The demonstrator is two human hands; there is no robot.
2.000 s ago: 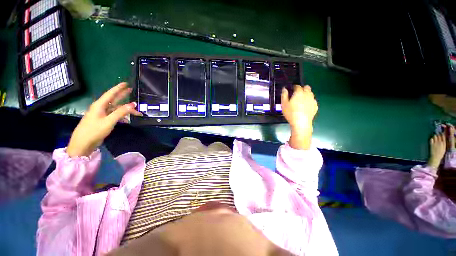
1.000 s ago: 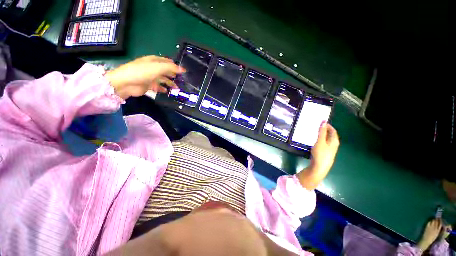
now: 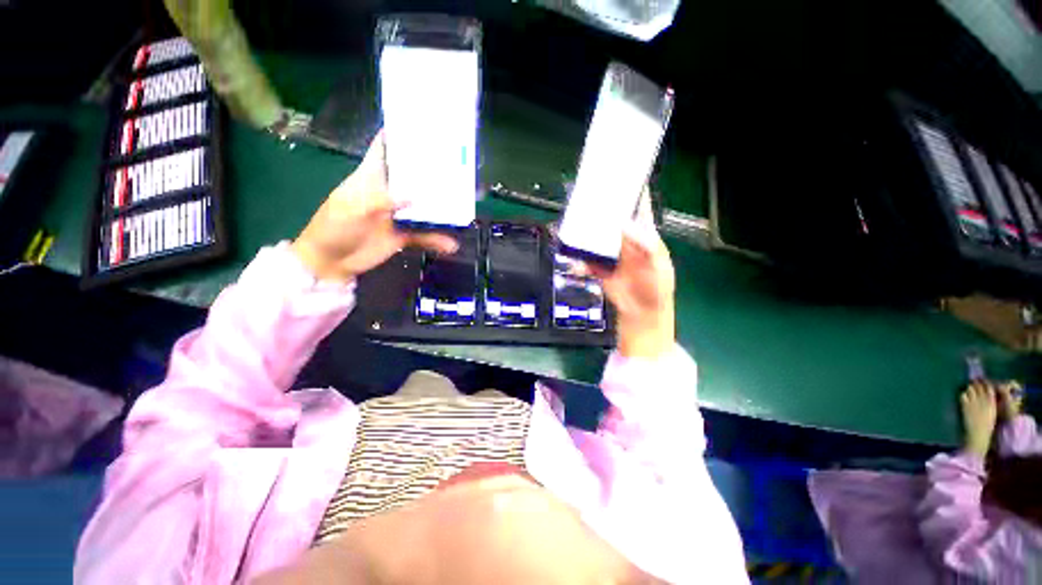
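My left hand (image 3: 357, 223) holds a smartphone (image 3: 430, 137) with a nearly blank white screen, raised above the left end of the phone tray. My right hand (image 3: 642, 286) holds another white-screened smartphone (image 3: 617, 166), raised and tilted, above the tray's right end. The black phone tray (image 3: 394, 318) lies on the green bench below. Three phones with dark screens and small white and blue blocks show in its middle slots, such as the middle phone (image 3: 511, 280). The hands and raised phones partly cover the tray's end slots.
A waiting phone tray (image 3: 96, 246) with white results screens stands at left; another tray (image 3: 971, 234) is at far right. A yellow-green wrapped roll (image 3: 234, 69) is upper left. A dark board (image 3: 788, 194) lies behind right. Another person's hands (image 3: 985, 409) are at the right edge.
Both hands now hold phones above the tray; a second ago the outermost phones lay in its end slots. The right-hand phone was white then, the left-hand one dark. The camera view has rotated.
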